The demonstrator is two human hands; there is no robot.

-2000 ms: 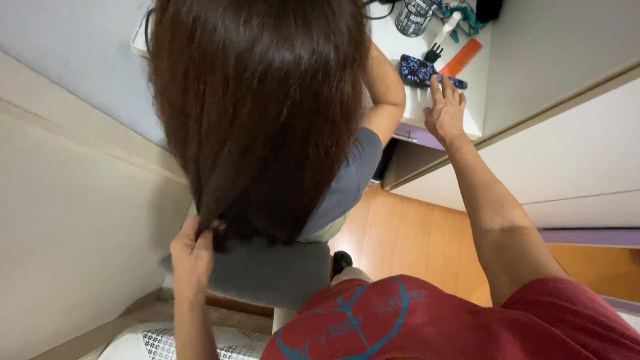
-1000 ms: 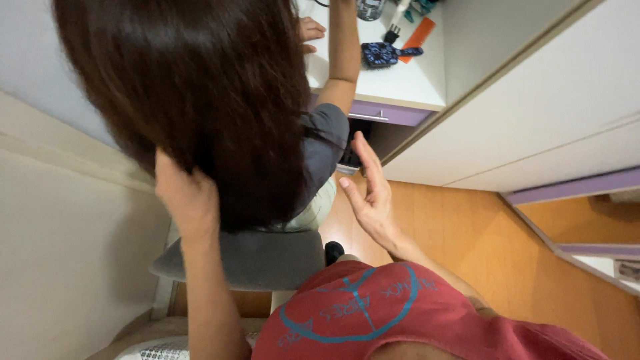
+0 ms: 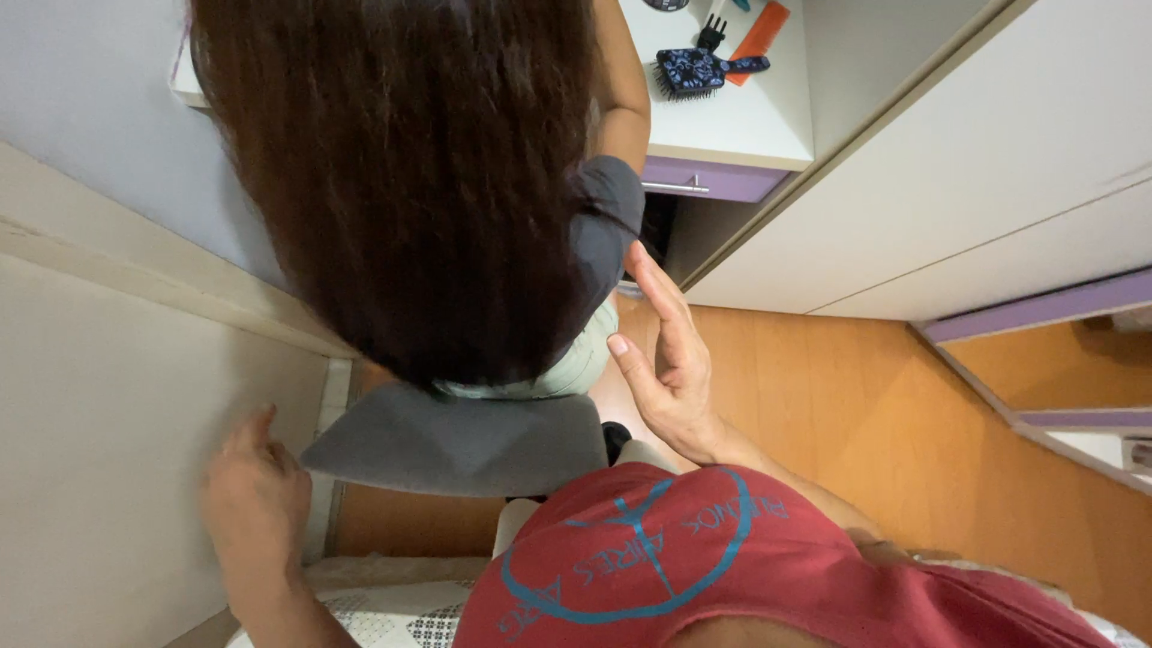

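Observation:
A seated person's long, dark, straight hair [image 3: 405, 198] hangs down their back over a grey shirt sleeve [image 3: 607, 216]. My left hand [image 3: 256, 495] is off the hair at lower left, near the wall, slightly blurred and with nothing seen in it. On the other side my right hand [image 3: 668, 360] is held with fingers extended and thumb apart, its fingertips close to the sleeve; whether they touch it I cannot tell. A blue-patterned paddle hairbrush [image 3: 691, 72] lies on the white desk, its handle over an orange comb [image 3: 761, 36]. Neither hand is near them.
The person sits on a grey chair [image 3: 459, 441] between the left wall [image 3: 117, 405] and a white cabinet [image 3: 909, 180]. A black plug [image 3: 711, 34] lies by the brush on the desk [image 3: 738, 117], above a purple drawer [image 3: 720, 178]. Wooden flooring [image 3: 810, 387] shows at right.
My right hand has moved from the brush on the desk to beside the person's sleeve. My left hand, which held the hair ends two seconds ago, has come away to the lower left.

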